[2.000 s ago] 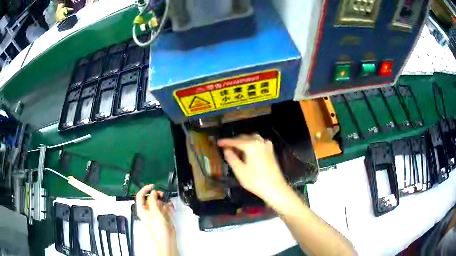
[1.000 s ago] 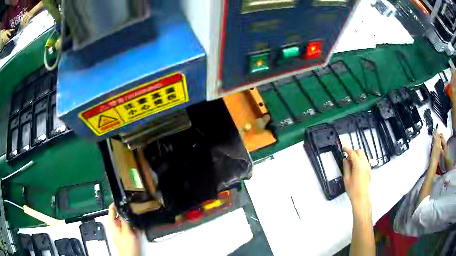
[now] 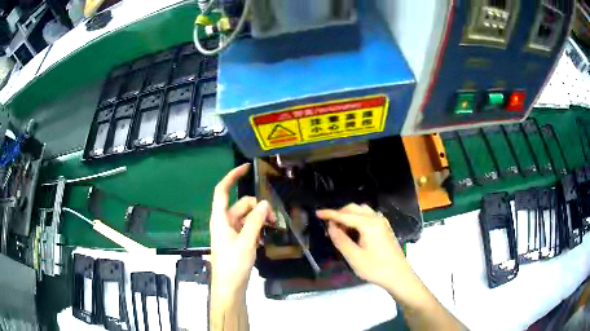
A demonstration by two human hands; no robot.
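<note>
The press fixture is a black-lined box under the blue press head, with a tan block at its left side. My left hand is over the fixture's left side, thumb and fingers closed at a thin, dark frame-like part, whose pale edge slants down to the right. My right hand is over the fixture's middle, fingertips bent inward near that part. Dark lining behind hides what its fingertips touch.
Control panel stands upper right, orange-brown block beside the fixture. Black frame tray is upper left. Black housings lie at lower left and right; thin frames on green mat. White-handled tool lies left.
The view has swung back left. My right hand has moved from the housings at right to over the fixture. My left hand has moved from the fixture's front left corner up to the slanted part.
</note>
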